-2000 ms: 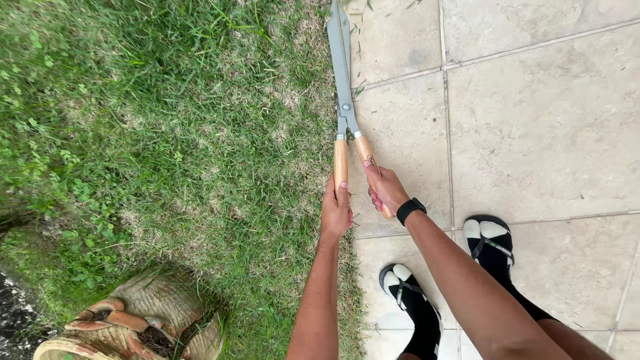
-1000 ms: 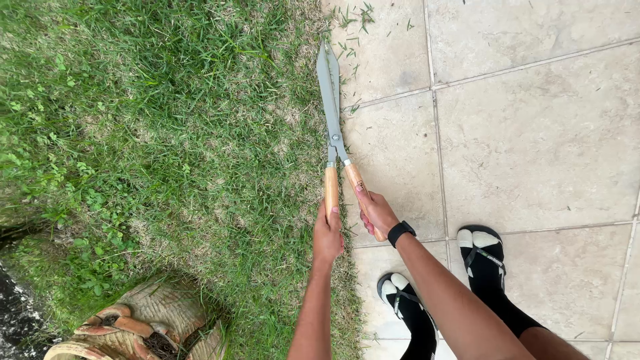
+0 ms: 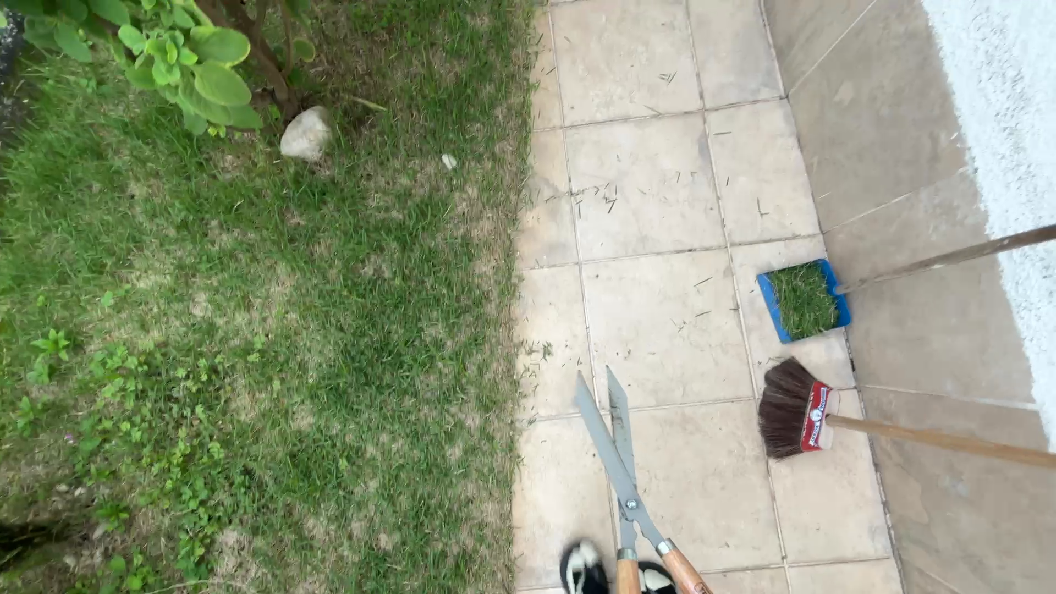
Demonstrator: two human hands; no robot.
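Note:
Hedge shears (image 3: 617,462) with grey steel blades and wooden handles reach up from the bottom of the head view, over the tiled path (image 3: 660,330). Their blades are slightly apart, tips pointing away from me. Both handles run off the bottom edge, so neither my left hand nor my right hand can be seen. Left of the shears, the lawn (image 3: 371,371) meets the path in a straight edge. Loose grass clippings (image 3: 606,198) lie scattered on the tiles.
A blue dustpan (image 3: 771,309) full of cut grass and a dark-bristled broom (image 3: 788,408) stand at right by the wall (image 3: 924,330). Upper left are a leafy shrub (image 3: 219,74) and a pale stone (image 3: 307,134). My feet in sandals (image 3: 584,569) show at the bottom.
The view has shifted strongly, bringing in the wall, dustpan and broom. Both hands, earlier on the shears' handles, have left the view. The blades have spread, and the shears are now over the tiles.

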